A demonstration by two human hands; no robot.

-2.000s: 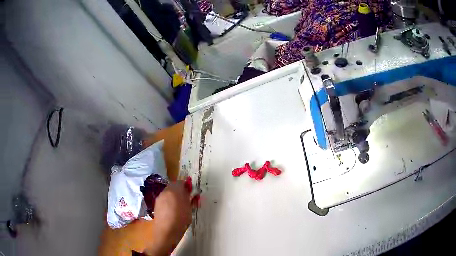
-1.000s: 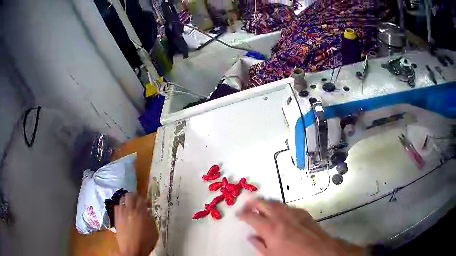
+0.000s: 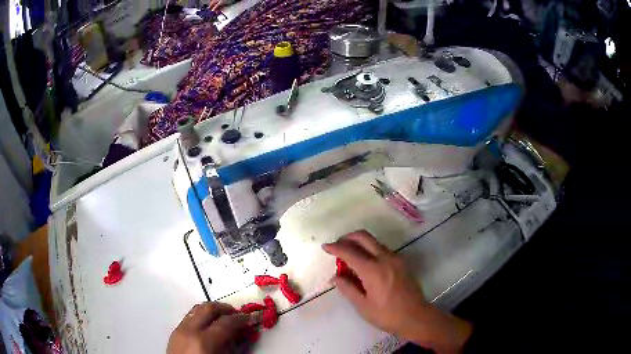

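Bright red frog closures (image 3: 288,288) lie on the white machine bed (image 3: 325,228), below and right of the needle area. My left hand (image 3: 207,329) is at the bottom, its fingers on red closures beside and partly under it. My right hand (image 3: 377,283) is to the right, with a red piece showing between its thumb and fingers. One more red piece (image 3: 113,272) lies apart on the table at the left.
The white and blue sewing machine head (image 3: 346,131) arches above my hands. Pink-handled snips (image 3: 403,205) lie under the arm. A purple thread cone (image 3: 284,68) and heaped printed fabric (image 3: 228,59) are behind. A white plastic bag (image 3: 21,304) is at the left edge.
The view has swung right. Most red pieces have moved from the table's left part to the machine bed, and one stays at the left. My left hand has left the plastic bag for the red pieces.
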